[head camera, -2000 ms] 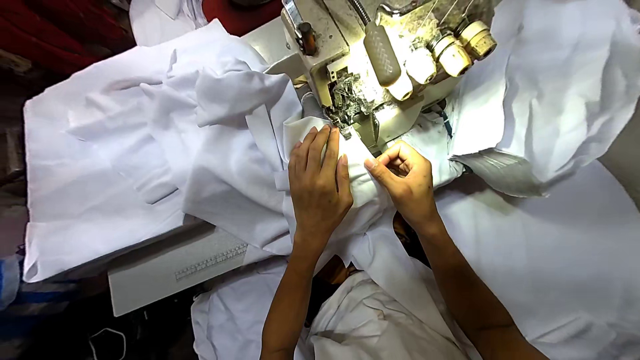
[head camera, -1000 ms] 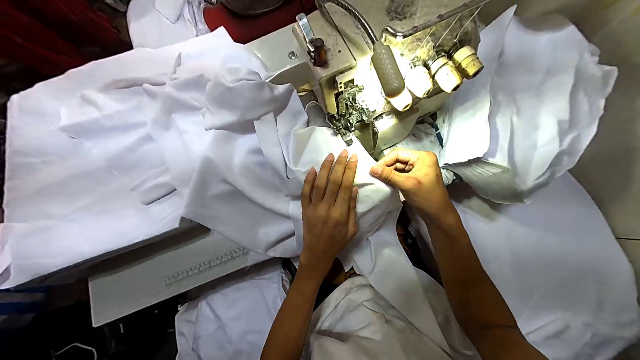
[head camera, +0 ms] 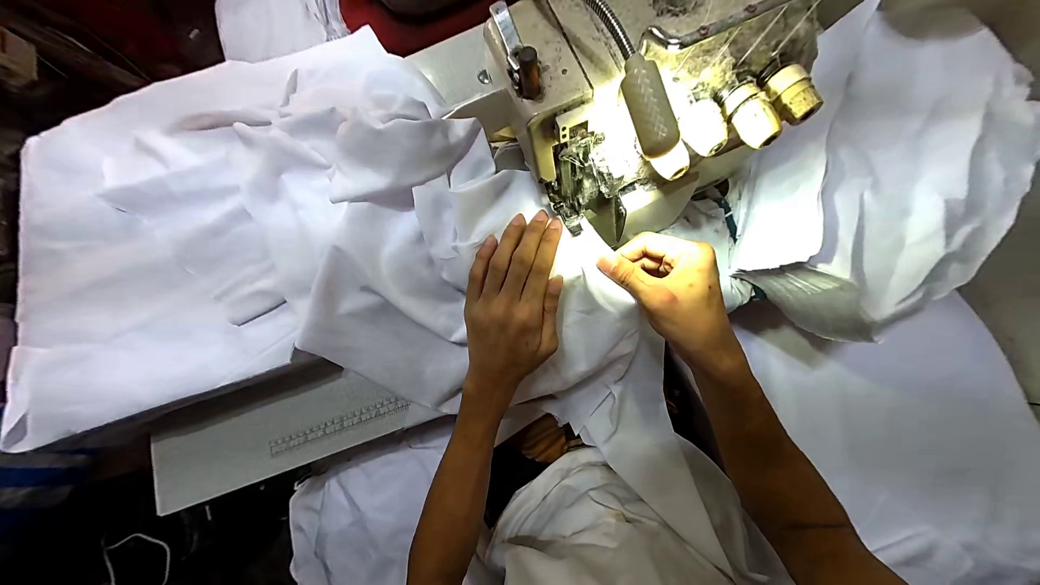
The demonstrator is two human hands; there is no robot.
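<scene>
White fabric [head camera: 390,276] runs in loose folds from the left up to the presser foot [head camera: 574,225] of a sewing machine [head camera: 552,65]. Flat on this fabric lies my left hand [head camera: 512,305], fingers together and pointing at the foot, just below and left of it. My right hand [head camera: 674,280] pinches the fabric's right edge between thumb and forefinger, a little to the right of the foot. A lamp on a flexible neck [head camera: 650,106] lights the needle area, where glare hides detail. Whether the needle is in the cloth cannot be seen.
Several thread tension knobs [head camera: 751,114] sit at the machine's front. Stacked white cloth [head camera: 918,179] hangs at the right, with more white cloth [head camera: 894,422] below it. A table edge with a printed ruler scale [head camera: 341,426] shows at lower left. White cloth also covers my lap [head camera: 601,520].
Both hands stay close to the presser foot, the left on the fabric and the right pinching its edge. The view has shifted slightly.
</scene>
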